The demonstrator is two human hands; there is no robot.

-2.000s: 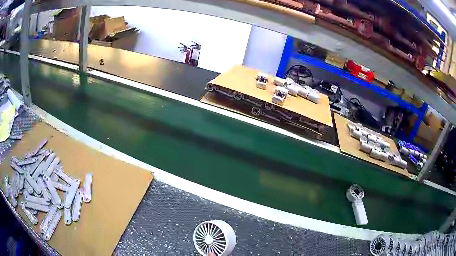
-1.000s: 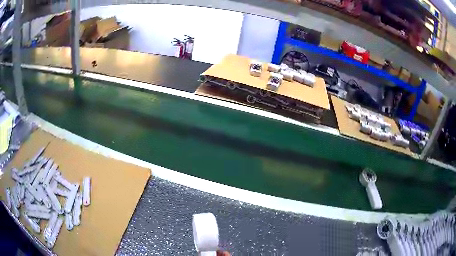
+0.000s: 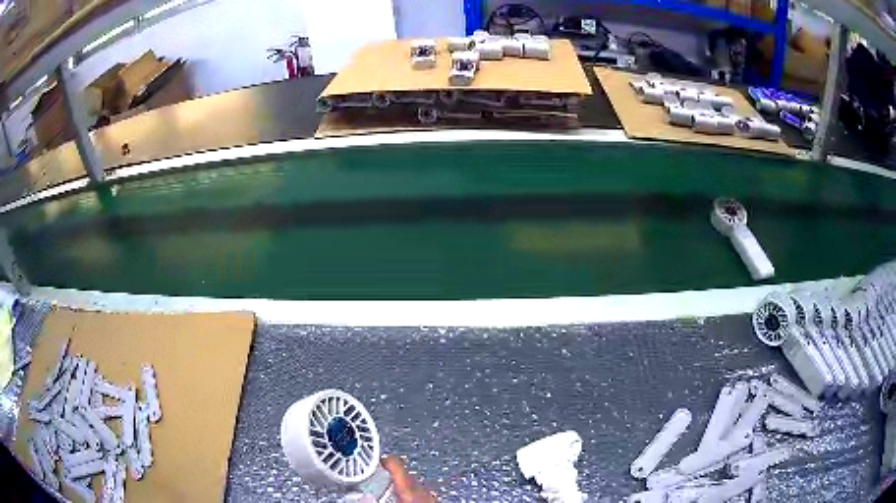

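A white handheld fan (image 3: 331, 439) is at the bottom, left of centre, its round grille with a dark blue centre facing up and right. My left hand (image 3: 408, 483), judged by its place and thumb-like digit, grips the handle; most of the hand and handle is cut off by the lower edge. My right hand is not in view. A lumpy white wrapped head, perhaps a padded hammer (image 3: 552, 464), is right of the fan on the dimpled grey bench covering (image 3: 472, 383). Loose handle covers (image 3: 727, 432) lie to its right.
A cardboard sheet (image 3: 201, 393) at left bears a pile of covers (image 3: 88, 422). A fan row (image 3: 835, 339) leans at right. One fan (image 3: 744, 239) lies on the green conveyor belt (image 3: 393, 236). Beyond it are cardboard stacks (image 3: 491, 74) with fan parts.
The view has turned down and right, bringing the padded head and loose covers into sight. The held fan has turned from side-on to show its grille, and more of the hand shows.
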